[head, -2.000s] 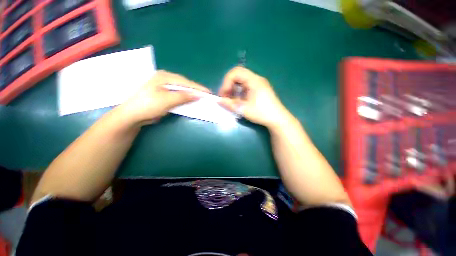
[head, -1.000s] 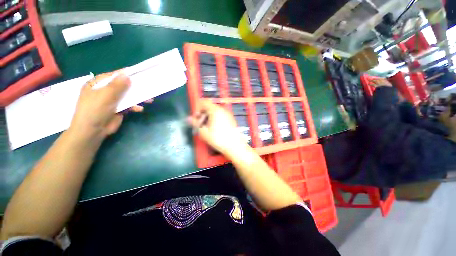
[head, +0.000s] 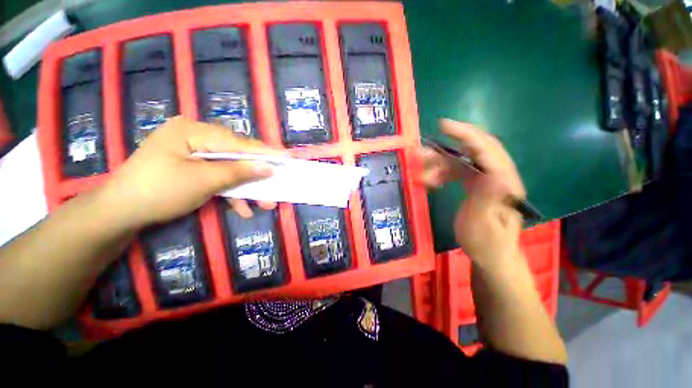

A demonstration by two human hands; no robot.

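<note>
The red-orange phone tray [head: 422, 204] lies in front of me, with an open-backed phone [head: 297, 83] in each slot, in two rows. My left hand [head: 178, 173] is over the tray and holds a folded white label sheet [head: 315, 182], its free end pointing right over the lower row. My right hand [head: 485, 182] is just right of the tray, partly blurred, and holds dark tweezers [head: 455, 155]. The tweezer tips point left near the tray's right edge. No label can be made out at the tips.
A white paper [head: 19, 189] lies at the left edge and a small folded one [head: 38, 44] at the upper left. Black wrapped items [head: 622, 83] lie at the bench's right end. Red trays [head: 531, 265] are below the bench. A dark-clothed person [head: 630, 220] is at right.
The view has shifted so the tray fills the front. My left hand has come over the tray with the sheet. My right hand has moved from the tray's left part to beyond its right edge.
</note>
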